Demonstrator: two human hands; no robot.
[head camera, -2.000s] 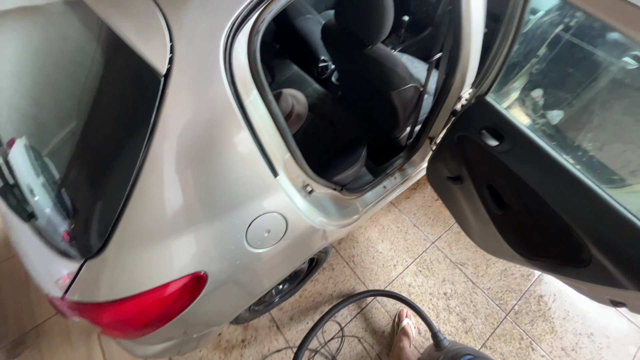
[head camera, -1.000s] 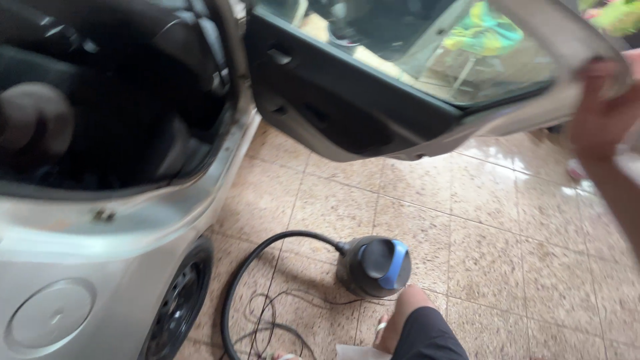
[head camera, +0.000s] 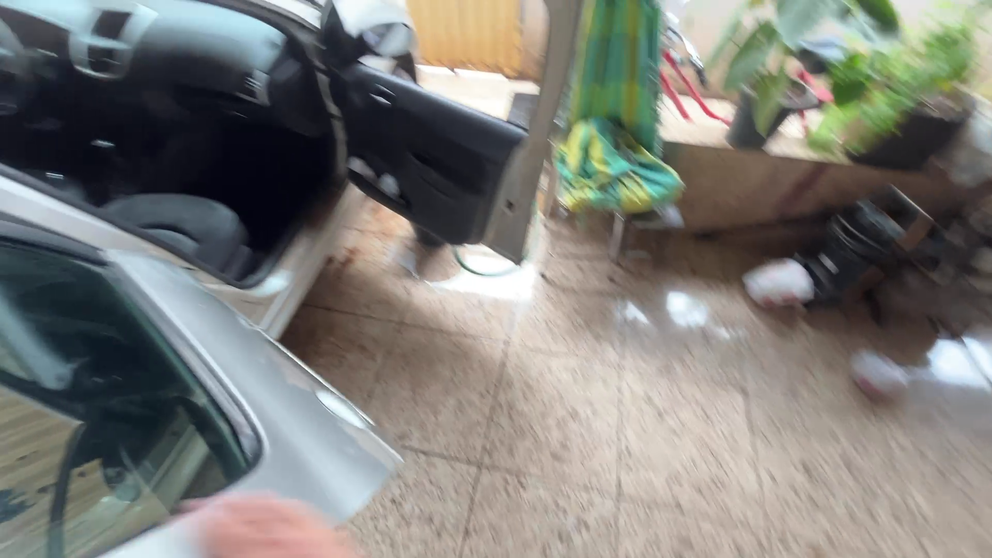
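Observation:
My right hand (head camera: 267, 531), blurred and cut off by the bottom edge, is at the silver rear door (head camera: 302, 434) of the car, near the window frame. Its fingers cannot be made out, so its hold is unclear. Left of it is the rear door's window glass (head camera: 101, 403), with reflections on it. Farther forward, the front door (head camera: 434, 167) stands open, showing its dark inner panel. Through that opening a dark seat (head camera: 178, 221) and the dashboard (head camera: 201, 46) show. My left hand is out of view.
Beige floor tiles (head camera: 558, 403) lie beside the car. A chair draped with green and yellow checked cloth (head camera: 620, 167) stands beyond the front door. At the right are potted plants (head camera: 891, 101) on a ledge, a dark container (head camera: 856, 240) and a pale bundle (head camera: 779, 283).
The rear door, wide open a second ago, has swung towards the car body. The view has turned far towards the front; the vacuum cleaner and hose have left it.

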